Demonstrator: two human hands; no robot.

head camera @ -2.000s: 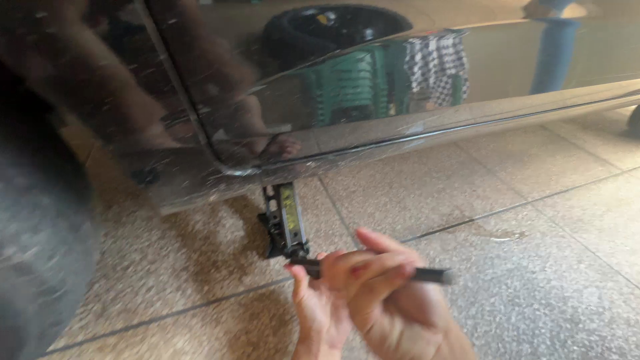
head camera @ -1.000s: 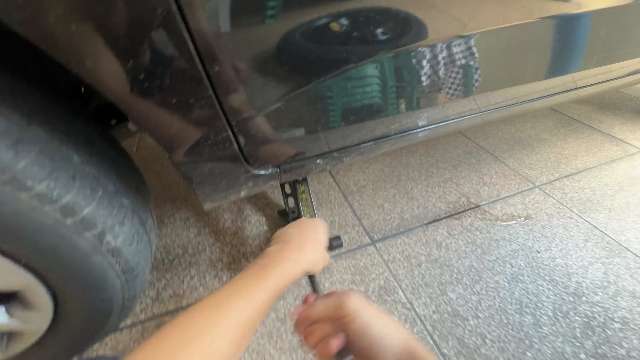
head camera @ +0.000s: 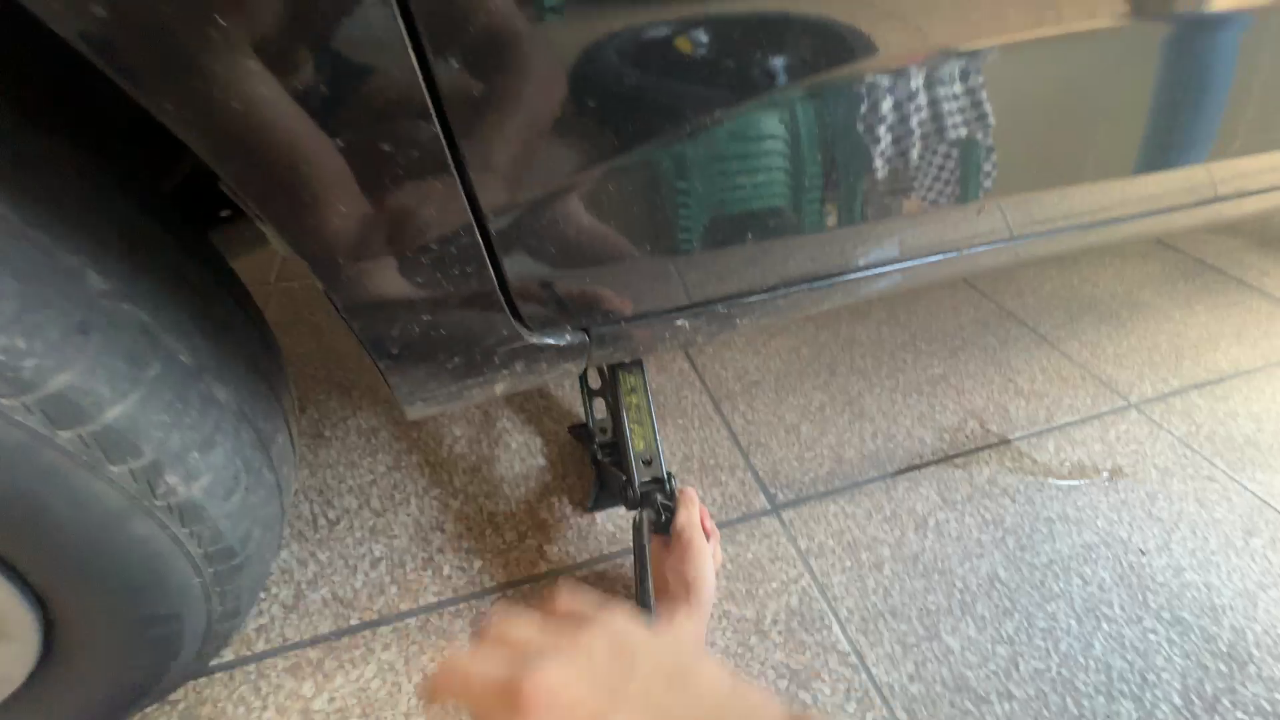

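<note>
A black scissor jack (head camera: 632, 430) with yellow markings stands tilted on the floor, its top under the lower edge of the car's sill. A dark metal crank handle (head camera: 643, 560) runs down from the jack's near end. My left hand (head camera: 685, 560) has its fingers around that near end, where handle and jack meet. Closer to the camera, my right hand (head camera: 590, 655) is blurred over the lower part of the handle, its fingers pointing left. Whether it grips the handle cannot be told, since it hides that part.
The dark car body (head camera: 480, 240) fills the upper view, with a spare wheel, green chairs and checked cloth mirrored in it. A tyre (head camera: 150, 400) on its wheel stands at left. Below lies a speckled tiled floor (head camera: 950, 560) with dark joints and a small wet mark.
The handle pointed right two seconds ago; it now points down toward the camera. Since one second ago my left hand has shifted to the right side of the jack's near end, uncovering more of the jack.
</note>
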